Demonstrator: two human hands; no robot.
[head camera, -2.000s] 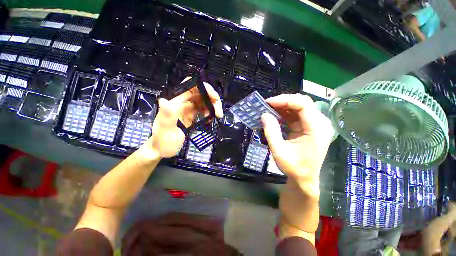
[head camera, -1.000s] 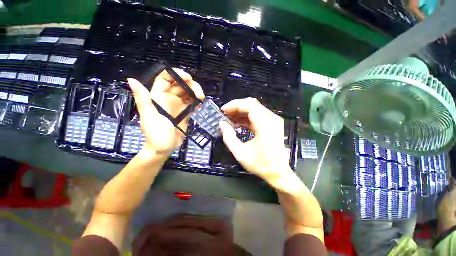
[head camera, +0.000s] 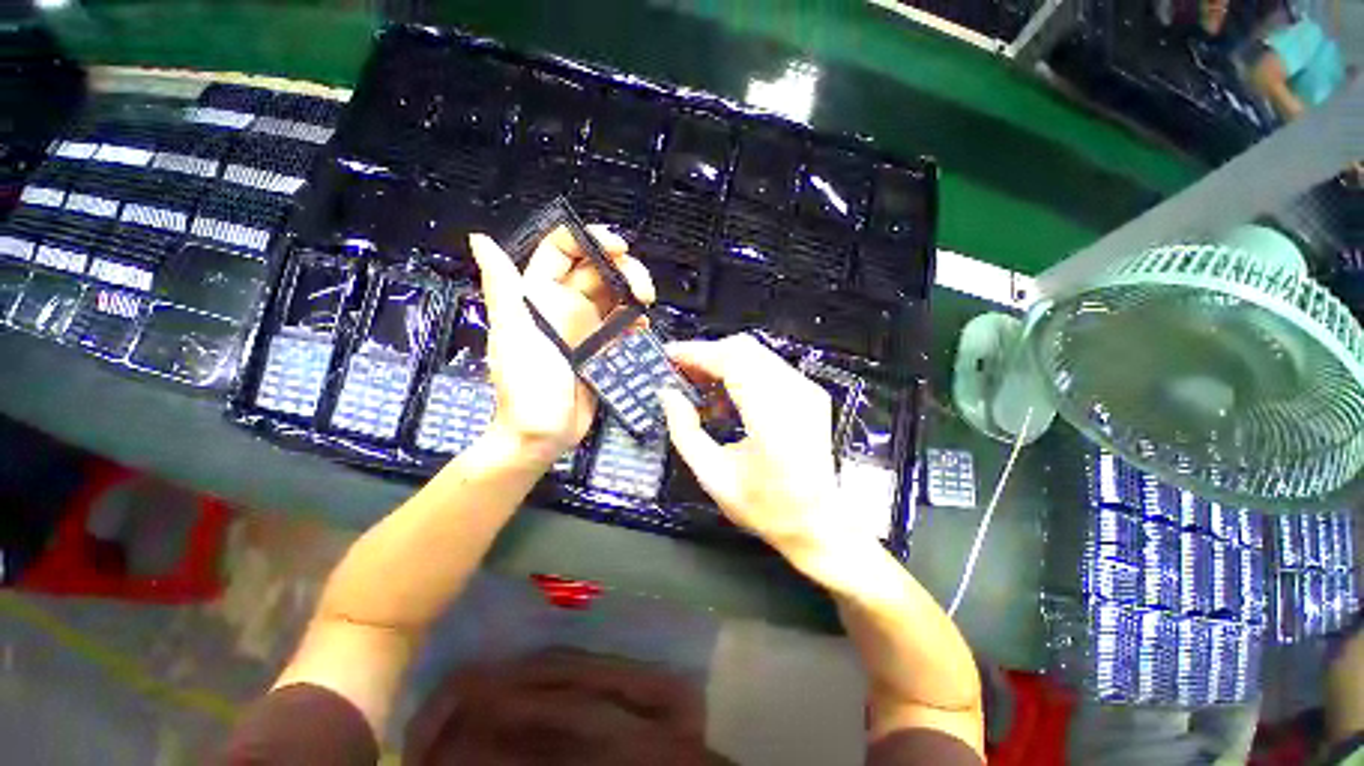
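My left hand (head camera: 542, 352) holds a thin dark front housing (head camera: 601, 270) tilted above the black blister tray (head camera: 494, 112); skin shows through its screen opening. A pale grey-blue keypad (head camera: 627, 379) lies in the housing's lower end. My right hand (head camera: 760, 434) has its thumb and fingers at the keypad's right edge, touching the housing. Whether the keypad is fully seated cannot be told. Housings with keypads (head camera: 374, 367) sit in the tray's front row, pale keys at their near ends. Both hands hide part of the tray.
A pale green fan (head camera: 1197, 374) with a white cord stands right. A keypad stack (head camera: 950, 478) lies by its base. Clear trays of keypads (head camera: 1174, 599) are at right, and a clear tray (head camera: 187, 322) is at left. Red stools are below. A person in light blue is at upper right.
The keypad has moved left from apart in my right hand into the lower end of the housing. My right hand has come close to my left. The view has shifted slightly.
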